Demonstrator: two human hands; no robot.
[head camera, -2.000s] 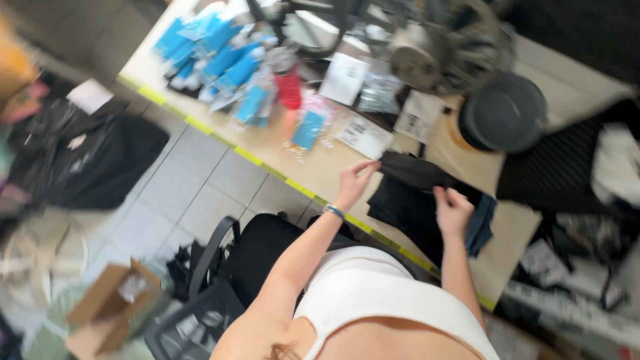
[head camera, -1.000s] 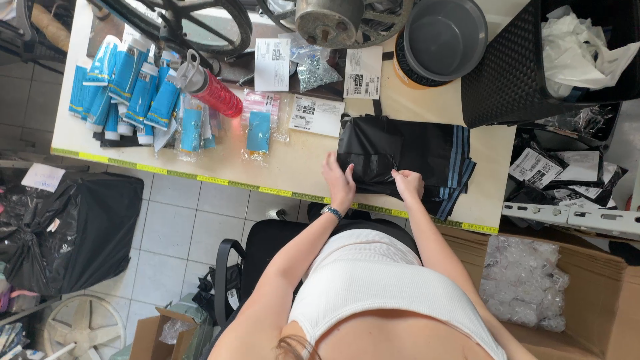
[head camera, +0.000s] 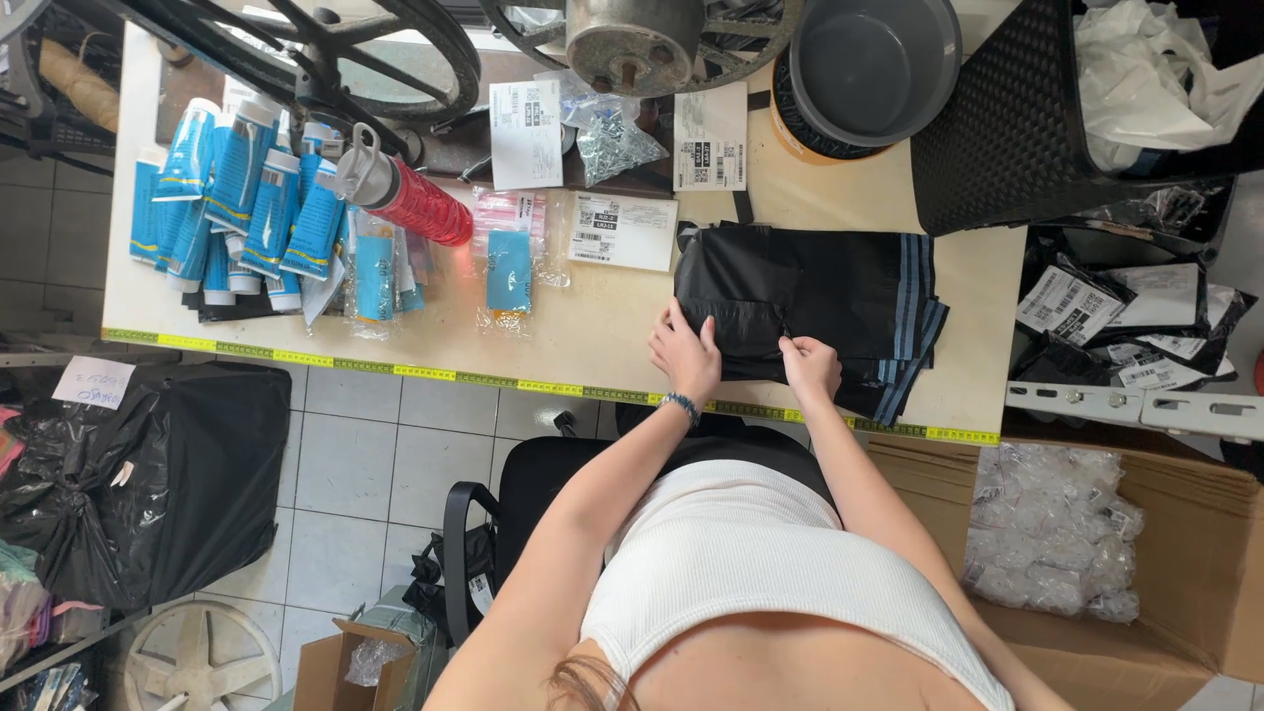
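Observation:
A small black plastic package (head camera: 736, 281) lies on a stack of black plastic mailing bags with blue stripes (head camera: 859, 296) near the table's front edge. My left hand (head camera: 686, 354) rests at the package's lower left corner, its fingers spread against the plastic. My right hand (head camera: 810, 367) pinches a bit of the black plastic at the package's lower right. Just behind the hands lies a white printed label (head camera: 624, 231), with another label (head camera: 711, 138) farther back. What the package contains is hidden.
Blue-and-white tubes (head camera: 267, 212), a red bottle (head camera: 425, 202) and small clear packets (head camera: 509, 272) occupy the left side. A grey bucket (head camera: 869, 64) and a black woven basket (head camera: 997, 128) stand back right. A yellow measuring tape (head camera: 494, 380) runs along the front edge.
My left hand has moved from the package's upper edge, where it was two seconds ago, to its lower left corner. The view has turned and steadied.

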